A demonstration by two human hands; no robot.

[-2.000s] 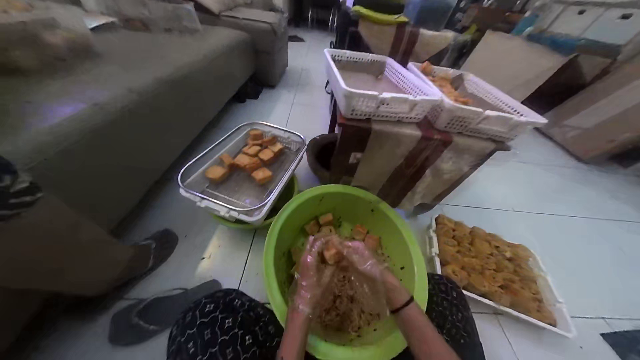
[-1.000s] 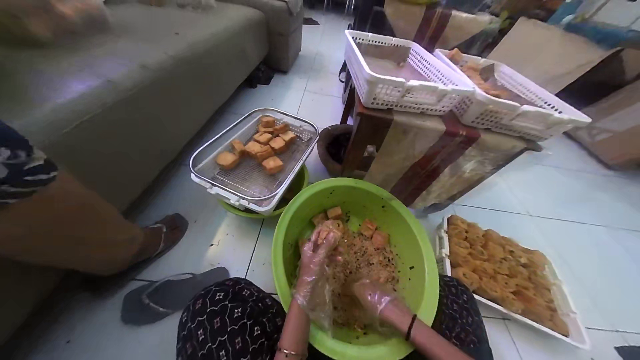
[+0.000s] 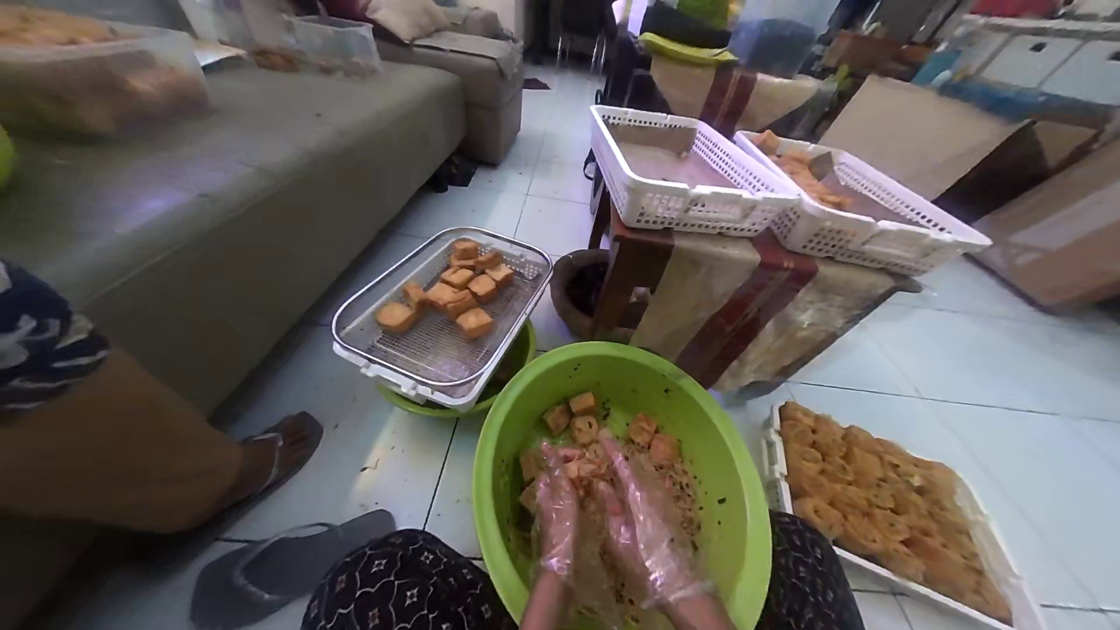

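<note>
A lime green plastic basin [image 3: 735, 490] stands between my knees, holding a crumbly noodle-like mix [image 3: 678, 490] and several fried tofu cubes [image 3: 643, 429]. Both hands wear clear plastic gloves and are down inside it. My left hand [image 3: 557, 516] touches the mix and pieces at the basin's left middle. Beside it, my right hand [image 3: 643, 525] has its fingers stretched forward over the mix; whether either palm holds a piece cannot be told. Up and left of the basin, a wire mesh tray [image 3: 420, 346] with fried tofu cubes [image 3: 475, 323] rests over another green basin.
White plastic baskets [image 3: 700, 210] stand on a cloth-covered low table [image 3: 735, 306]. A white tray [image 3: 927, 595] of filled brown pieces lies at right. Another person's leg [image 3: 131, 437], a grey sandal [image 3: 280, 560] and a sofa [image 3: 262, 175] are at left.
My hands have come together in the basin; one second ago they were farther apart. The earliest frame shows them around a tofu cube.
</note>
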